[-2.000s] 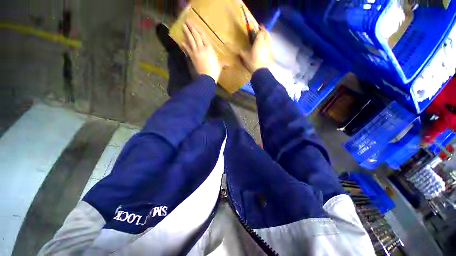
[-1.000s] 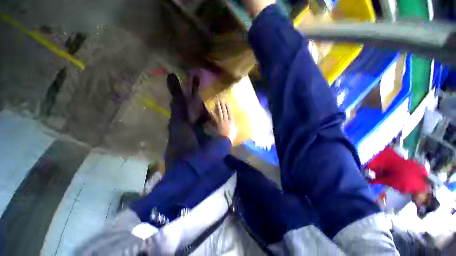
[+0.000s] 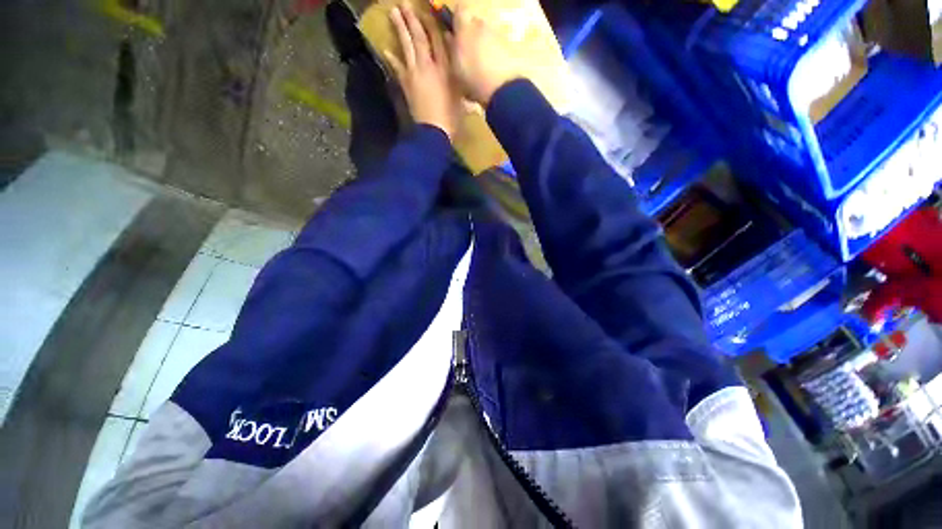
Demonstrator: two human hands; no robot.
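Observation:
A brown cardboard carton (image 3: pixel 522 47) is at the top of the view, cut off by the upper edge. My left hand (image 3: pixel 421 70) lies on its left part with fingers spread, pressing flat and holding nothing. My right hand (image 3: pixel 475 50) is beside it over the carton, closed around a slim dark tool with a bit of orange, which looks like the utility knife (image 3: pixel 445 17). The tool's tip is hard to make out.
White bagged items (image 3: pixel 611 103) lie in a blue crate right of the carton. Stacked blue crates (image 3: pixel 839 222) and a red item (image 3: pixel 914 258) are further right. The dark floor has yellow line pieces (image 3: pixel 315 101).
A second ago my right arm reached up, its hand partly out of view, while my left hand stayed on the carton. Now my right hand is back at the carton with the tool.

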